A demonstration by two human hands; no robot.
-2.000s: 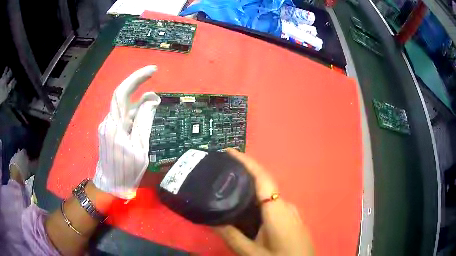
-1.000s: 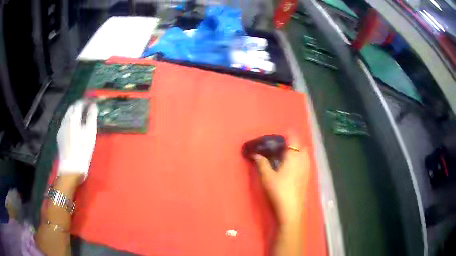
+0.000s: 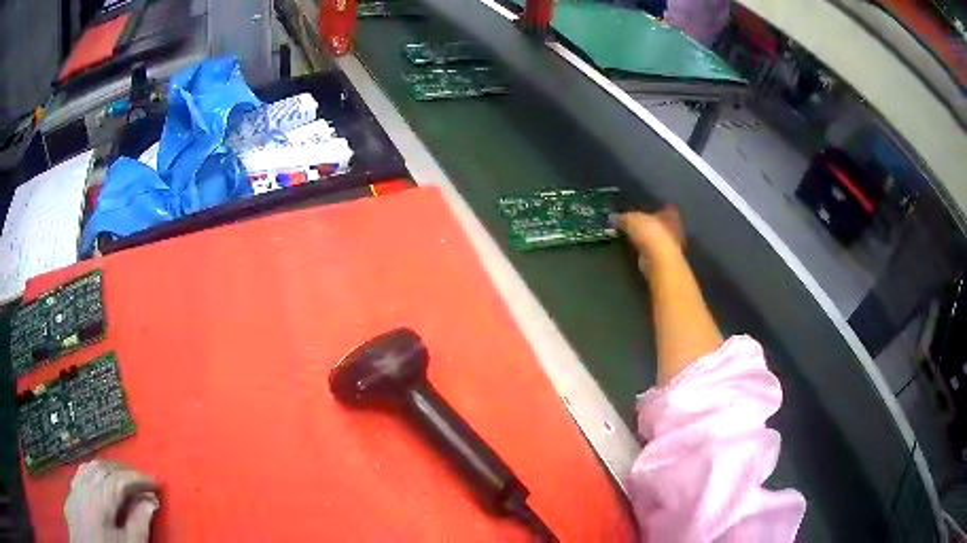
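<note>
My right hand, bare, is out over the conveyor belt with its fingers at the right end of a green circuit board; the fingertips grip its edge. My left hand, in a white glove, is at the lower left of the mat, cut off by the picture's lower edge, its fingers curled. It is just below two circuit boards on the mat, a nearer one and a farther one. The black barcode scanner lies on the orange-red mat, its cable running off the bottom.
A black tray beyond the mat holds a crumpled blue plastic bag and white bottles or tubes. White paper lies at the left. More boards sit farther up the conveyor belt. A metal rail separates mat and belt.
The view has swung right. My right hand has let go of the scanner, now on the mat, and reached to a board on the belt. My left hand has moved off the boards at the left.
</note>
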